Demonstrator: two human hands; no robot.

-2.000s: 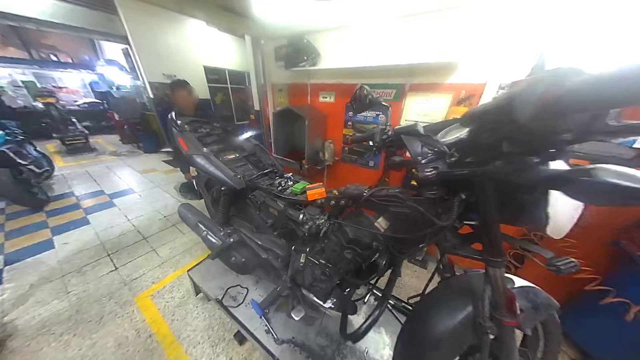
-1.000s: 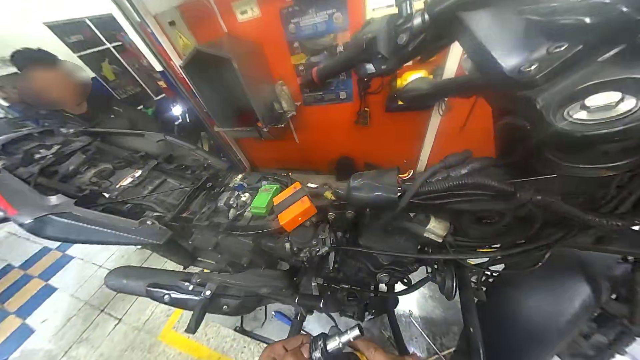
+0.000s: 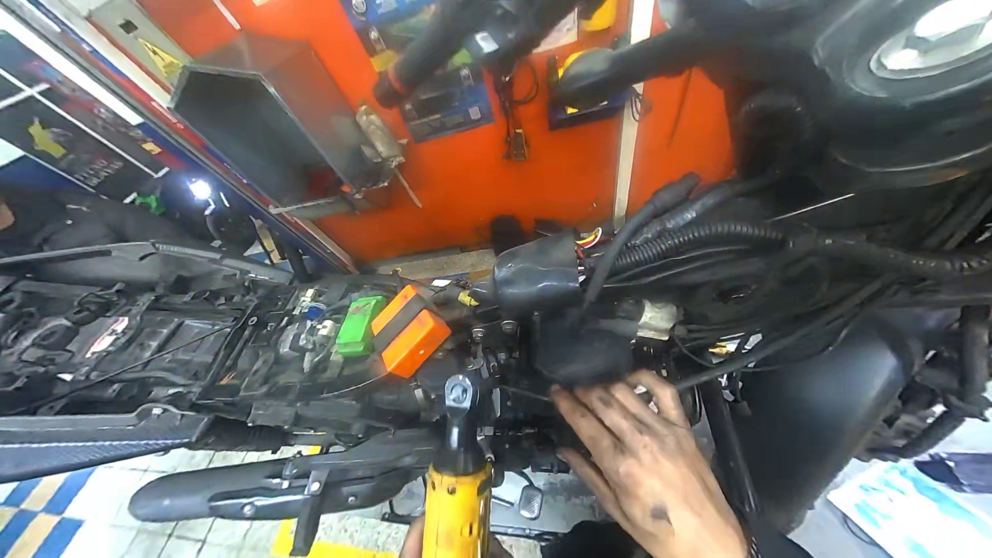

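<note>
At the bottom centre, my left hand [image 3: 413, 539], mostly hidden, is closed around a yellow-bodied power ratchet [image 3: 457, 504]. The tool points up, its dark head over the frame of the partly stripped motorcycle. To the right, my right hand [image 3: 643, 473] reaches over the engine area, fingertips against a black rubber part [image 3: 585, 353]; whether it grips anything is hidden. Up and left of the tool head lie an orange box-shaped part with a dark band [image 3: 411, 331] and a green part [image 3: 360, 325]. A black cover with wires [image 3: 537, 273] sits above my right hand.
Cables and a corrugated wiring sleeve [image 3: 697, 239] run to the right. A handlebar grip [image 3: 422, 58] overhangs the top. A grey metal bin [image 3: 263, 116] is on the orange wall. The exhaust [image 3: 209, 492] extends at lower left. Part of a person in dark clothing [image 3: 93, 225] shows at left.
The view has moved closer over the motorcycle. A second ago both hands were together at the bottom edge around a metal socket piece; now they are apart, the right hand up at the black rubber part.
</note>
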